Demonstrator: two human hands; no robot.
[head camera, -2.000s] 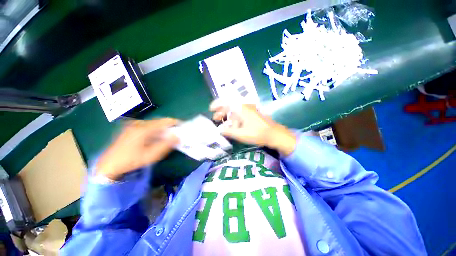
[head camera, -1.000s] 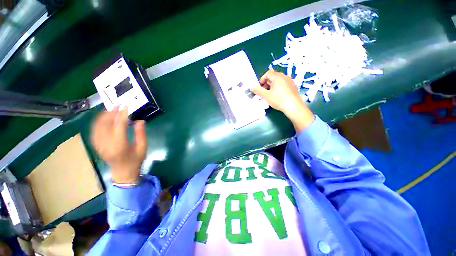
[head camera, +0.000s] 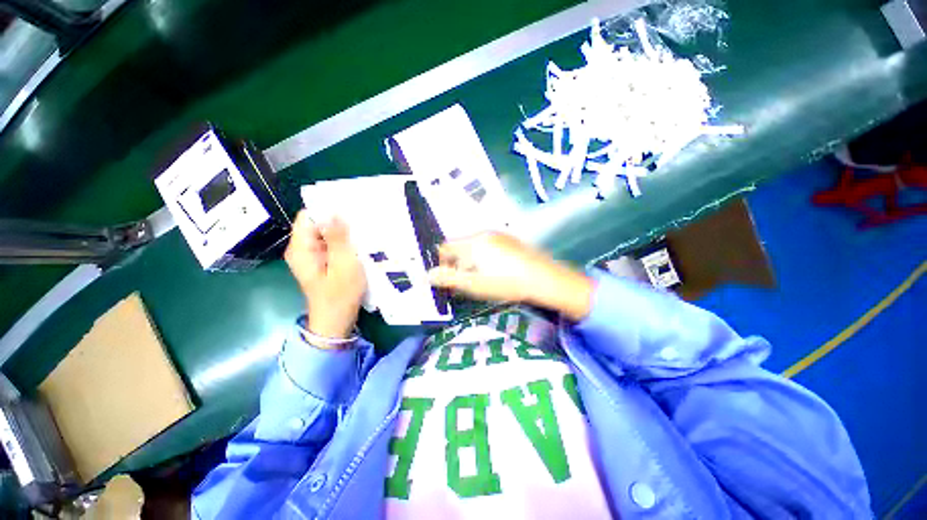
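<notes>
A white retail box (head camera: 374, 225) with small dark marks and a dark narrow side is held in front of my chest. My left hand (head camera: 330, 266) grips its left side. My right hand (head camera: 498, 272) has its fingertips at the dark right side. The waiting boxes (head camera: 452, 168) lie just behind it on the green belt. The finished boxes (head camera: 219, 198), with a black square picture and black sides, stand left of centre. A tangled heap of white strips (head camera: 630, 102) lies at the right. I cannot tell whether a strip is in my right fingers.
A crumpled clear plastic bag (head camera: 693, 22) is behind the strip heap. A brown cardboard sheet (head camera: 117, 391) lies far left. An open brown carton (head camera: 720, 254) with a small white printed box (head camera: 661, 268) is below the belt edge at right. A metal rail (head camera: 346, 130) runs behind the boxes.
My left hand, empty a second ago, now holds a box at my chest. My right hand has moved from the waiting boxes to the held box's dark side.
</notes>
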